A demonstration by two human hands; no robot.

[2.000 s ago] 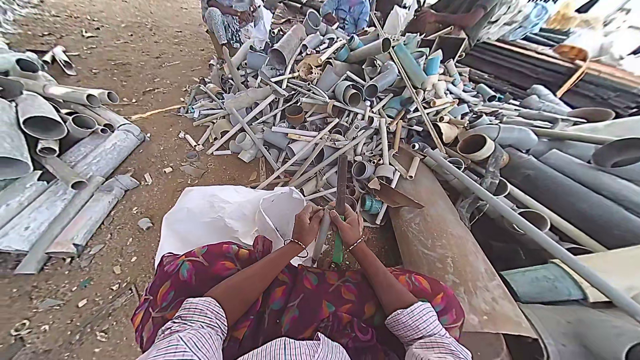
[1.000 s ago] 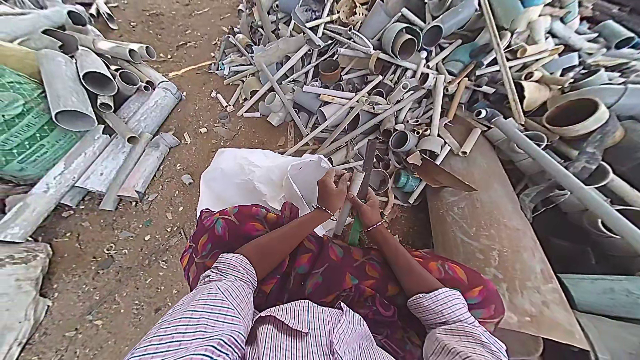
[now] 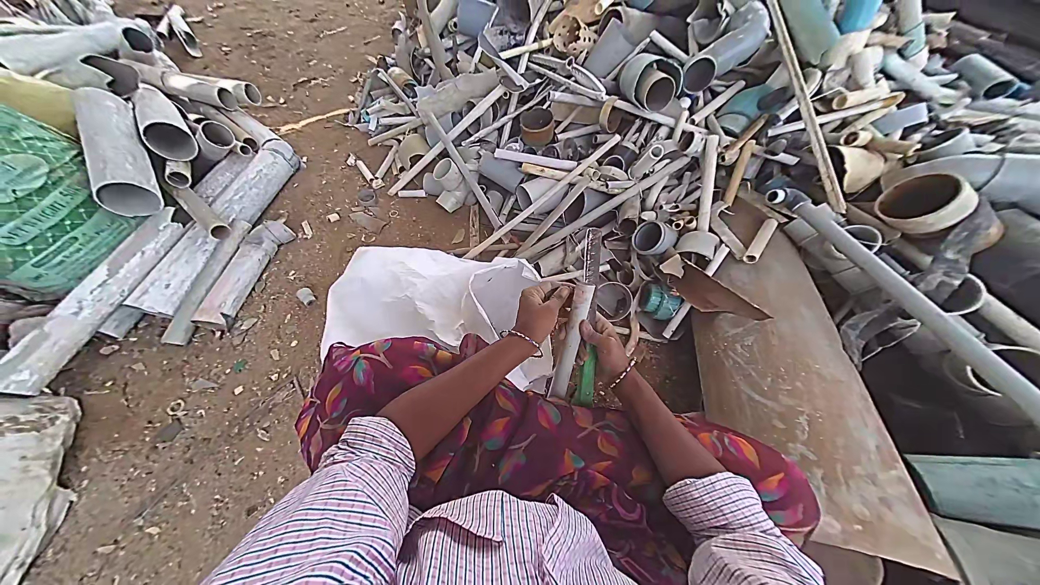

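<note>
Before my lap, a short length of pale plastic pipe [image 3: 574,340] stands nearly upright between my hands. My left hand [image 3: 539,315] is at its upper left side with bent fingers; whether they pinch something small there is unclear. My right hand [image 3: 606,349] is closed around a green handle [image 3: 586,378], its thumb beside the pipe. A long, dull metal blade [image 3: 592,256] rises behind the pipe's top, seemingly from that handle. White sheeting or a sack [image 3: 406,292] lies left of the hands, and a teal pipe fitting [image 3: 660,301] lies to the right.
A large heap of scrap plastic pipes [image 3: 585,175] lies ahead. Stacked grey pipes [image 3: 122,154] and a green printed sack [image 3: 49,203] are at the left. On the right are a flat brown sheet [image 3: 796,382], a long grey pipe [image 3: 918,301] and a jagged brown piece [image 3: 715,291].
The view has tilted down and swung left. My left hand has shifted on the upper part of the pipe, while my right hand stays low beside it.
</note>
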